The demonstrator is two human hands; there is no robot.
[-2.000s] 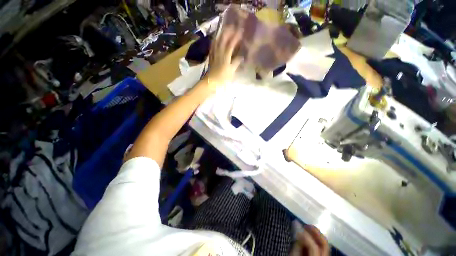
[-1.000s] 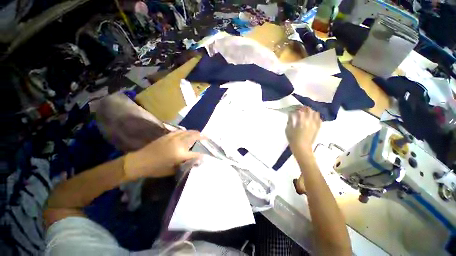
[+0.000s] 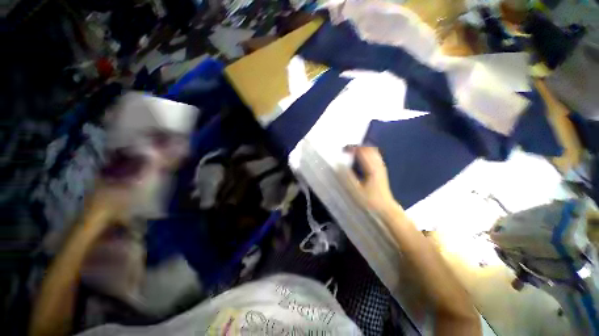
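Observation:
My left hand [image 3: 110,205] is far left, blurred, over the blue crate [image 3: 197,262] area, closed on a bundle of pale and brownish cloth [image 3: 148,141]. My right hand [image 3: 369,172] is on the white table near its front edge, at the left corner of a flat navy panel [image 3: 423,154]; its fingers are curled round something small and dark that I cannot identify. More navy pieces [image 3: 312,108] lie on the table, with pale pieces [image 3: 483,95] over them.
The sewing machine head [image 3: 542,239] stands at the right, near my right forearm. Tan cardboard [image 3: 272,65] lies at the left table end. White strings [image 3: 318,236] hang at the near edge over my lap. Scraps litter the floor.
My left hand has swung left off the table with the pale and brownish cloth. The white sheet is gone from my lap side. A navy panel now shows beside my right hand, which is nearer the edge.

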